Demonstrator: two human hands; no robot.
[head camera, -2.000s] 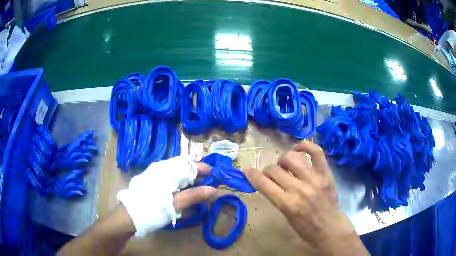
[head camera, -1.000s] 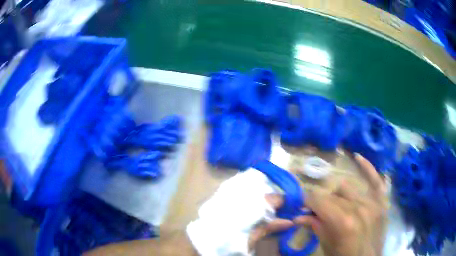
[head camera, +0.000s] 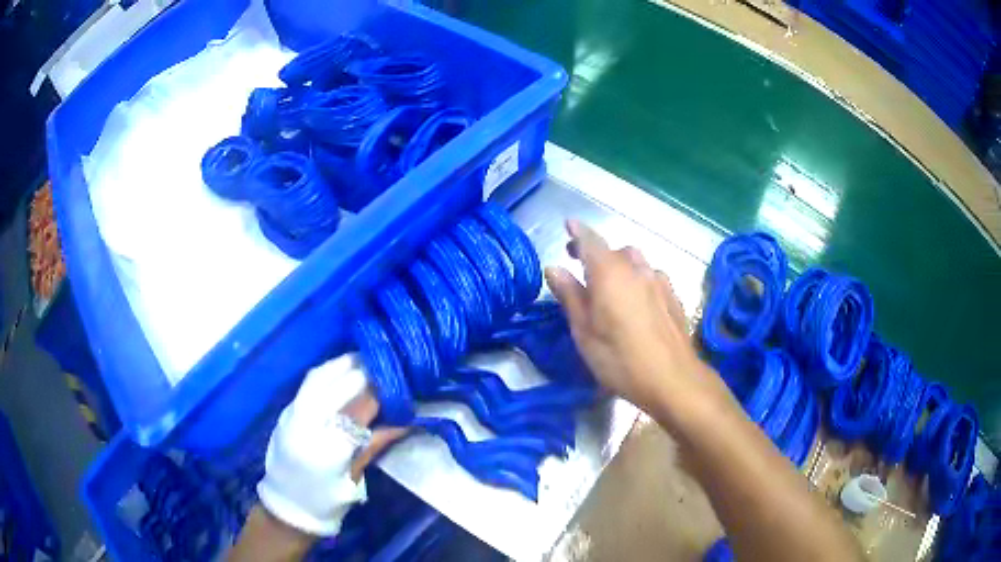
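Note:
A row of blue ringed strips (head camera: 445, 291) lies along the near wall of the bin, ovals side by side and wavy tails pointing right over the metal table. My left hand (head camera: 318, 445), in a white knit glove with bare fingertips, is at the row's near end, its fingers against the nearest oval; whether they grip it is hidden. My bare right hand (head camera: 626, 318) is right of the row's far end, above the tails, fingers apart and empty.
A large blue bin (head camera: 329, 274) with white lining holds bundled rings at left; another bin (head camera: 104, 494) is below. Oval ring bundles (head camera: 829, 318), a white cup (head camera: 864, 493) and cardboard (head camera: 648, 494) are at right. The green conveyor (head camera: 681, 121) runs behind.
The view has swung left to the bin. My hands have left the cardboard and the blue pieces they were working on there, and are now at the row of ringed strips, spread apart.

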